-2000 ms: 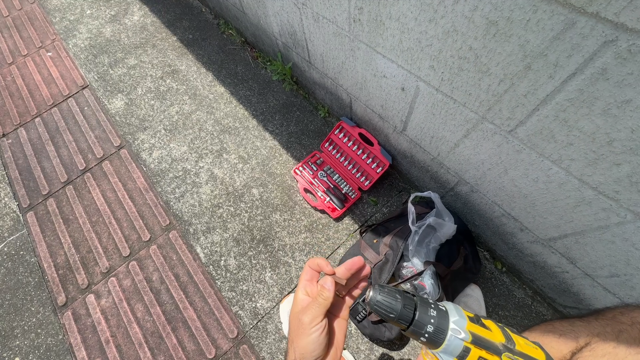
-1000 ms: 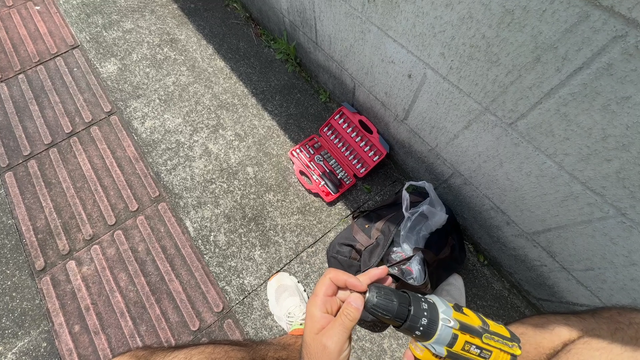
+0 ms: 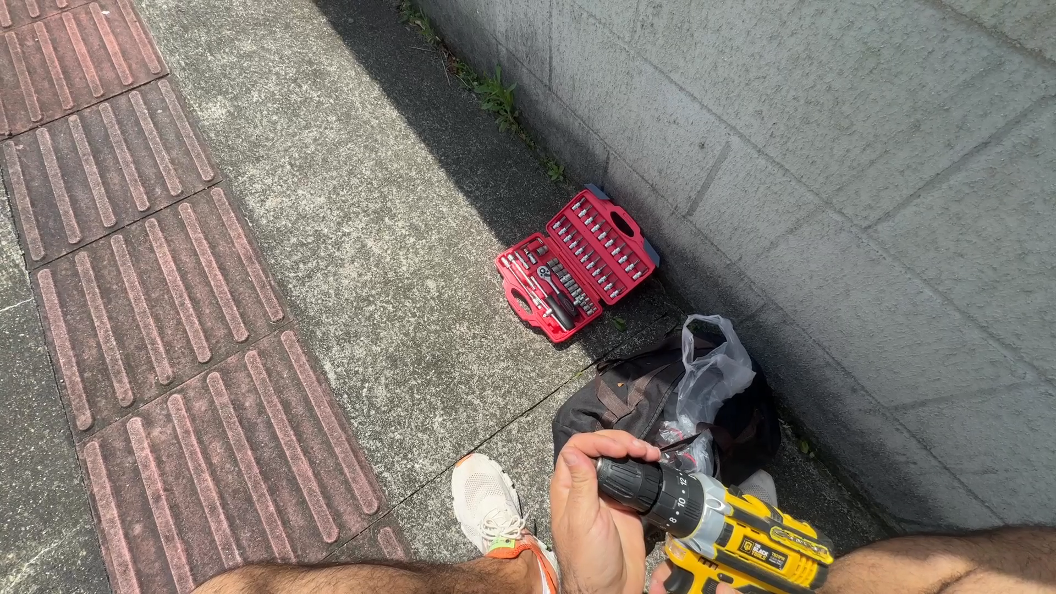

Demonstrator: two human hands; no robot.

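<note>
A yellow and black cordless drill [image 3: 726,524] lies across the lower right, its chuck pointing left. My left hand [image 3: 590,503] is at the chuck, with its fingers bent around the front end; whether a bit sits between them is hidden. My right hand [image 3: 660,577] shows only by a few fingers at the drill's grip and trigger, at the bottom edge. Ahead on the pavement, an open red socket set case [image 3: 528,318] holds a ratchet, sockets and rows of bits.
A dark fabric bag [image 3: 627,379] with a clear plastic bag [image 3: 714,371] on it stands beside a grey block wall [image 3: 866,247]. Red ribbed paving tiles [image 3: 165,330] run along the left. My white shoe [image 3: 487,499] is left of the drill.
My left hand, apart from the chuck two seconds ago with a small thing at its fingertips, is now at the chuck's front. The drill sits lower in view.
</note>
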